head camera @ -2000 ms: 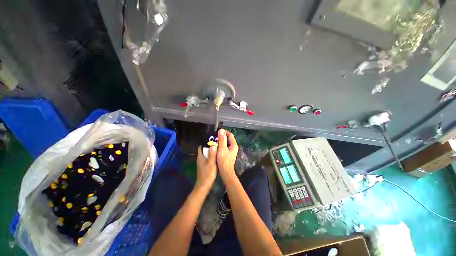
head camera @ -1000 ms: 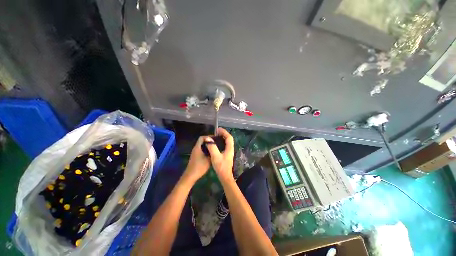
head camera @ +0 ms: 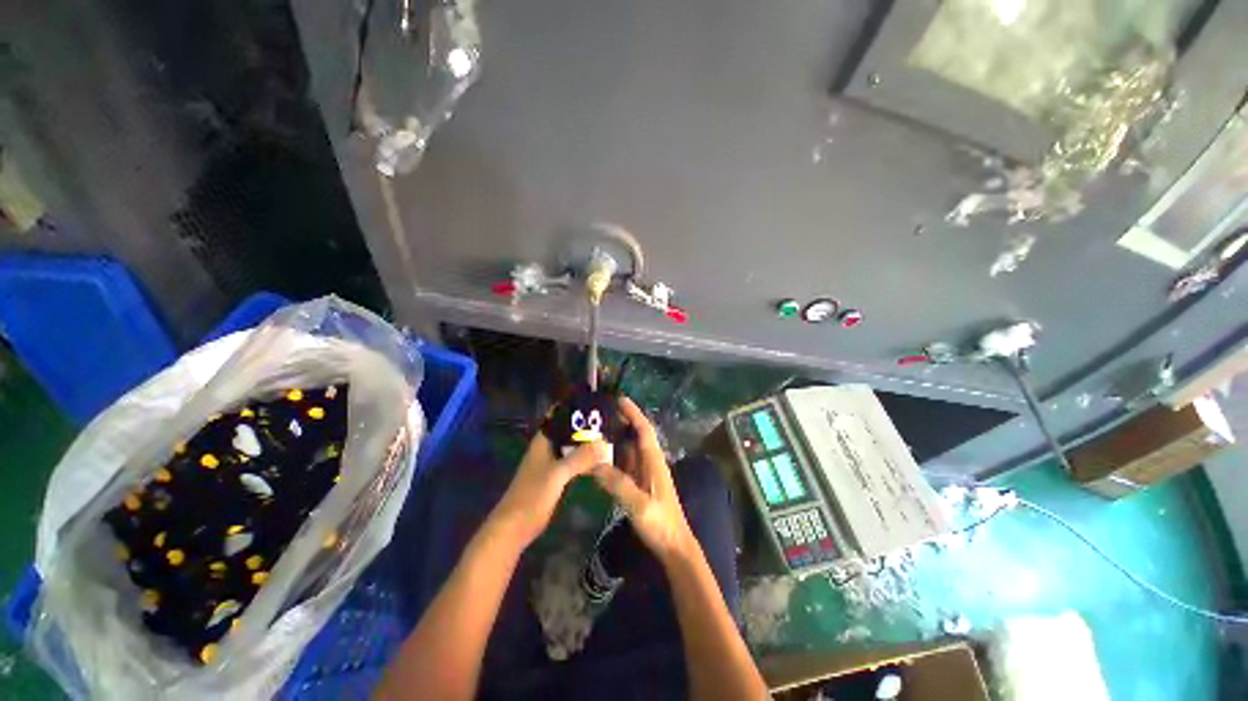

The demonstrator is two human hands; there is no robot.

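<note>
A black penguin toy (head camera: 591, 421) with white eyes and a yellow beak sits at the lower end of the thin metal filling nozzle (head camera: 593, 336). It looks rounded and its face is turned up. My left hand (head camera: 550, 473) holds it from the left and below. My right hand (head camera: 643, 473) holds it from the right, thumb near its belly. The nozzle's tip is hidden at the toy.
A milky bag liner (head camera: 69, 473) with black-and-yellow penguin skins stands in a blue crate (head camera: 459, 397) at left. A lit scale (head camera: 855, 466) stands right of my knees, an open carton (head camera: 958, 671) lower right. The grey machine (head camera: 712, 151) with red-handled valves (head camera: 660, 301) is ahead.
The penguin has turned so its face shows upward, and it looks fuller. My hands have moved slightly down and apart around it. The view has shifted a little.
</note>
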